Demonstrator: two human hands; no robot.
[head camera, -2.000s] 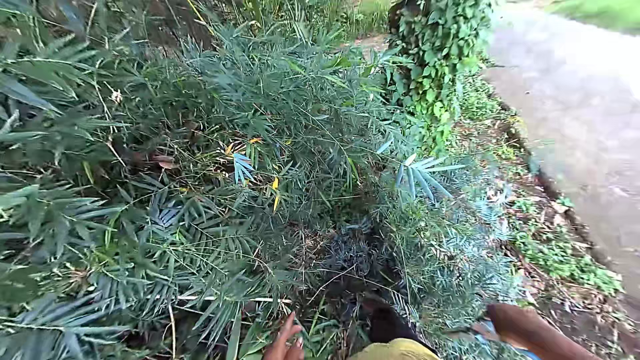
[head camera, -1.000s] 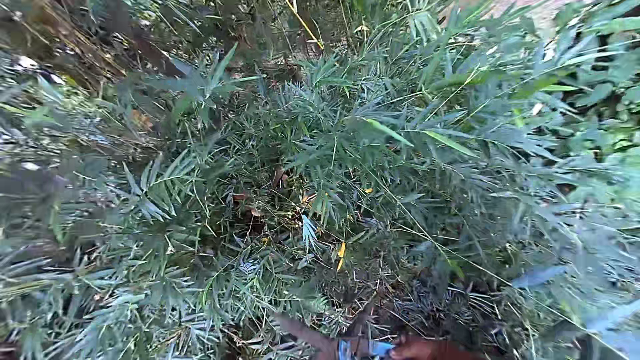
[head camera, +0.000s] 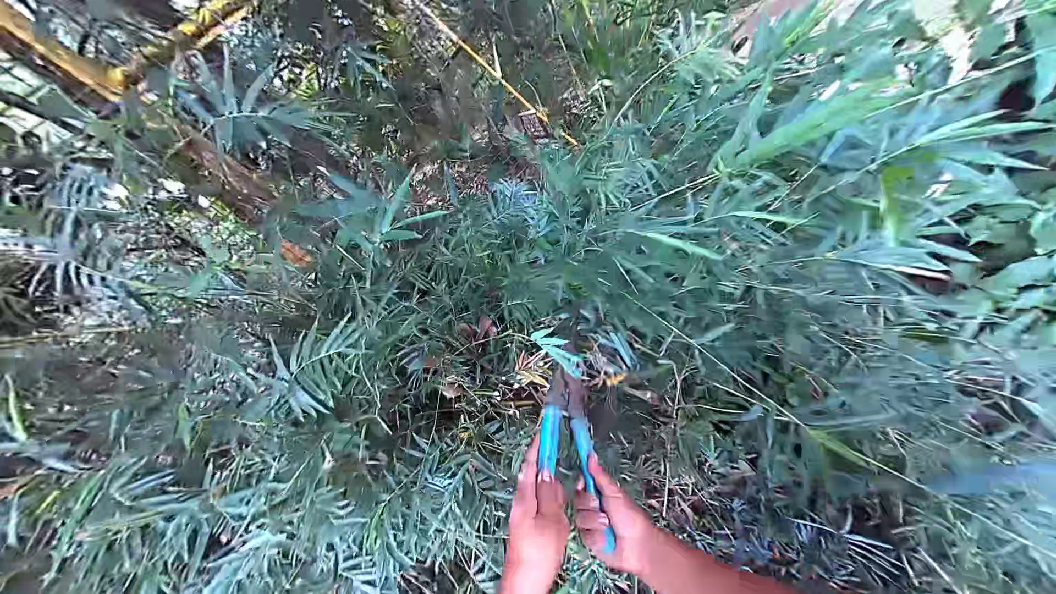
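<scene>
Garden shears with blue handles (head camera: 550, 441) point away from me at the lower middle, their dark metal part among the leaves. My left hand (head camera: 538, 518) is closed on the left handle. Around the right handle my right hand (head camera: 615, 521) is wrapped, close beside the left one. The two handles stand slightly apart. Narrow green bamboo-like leaves (head camera: 561, 353) lie over the front of the shears, so the blade tips cannot be made out. Dry brown leaves (head camera: 487, 330) show just beyond, to the left.
Dense leafy stems (head camera: 701, 272) surround the shears on all sides. A thick yellow-brown bamboo stem (head camera: 74, 62) slants across the upper left. A thin yellow stem (head camera: 495, 74) slopes down at the top middle. Broader leaves (head camera: 1019, 285) grow at the right edge.
Both hands have come further into view with the blue-handled shears, which were only partly visible at the bottom edge a second ago. The view has swung away from the path.
</scene>
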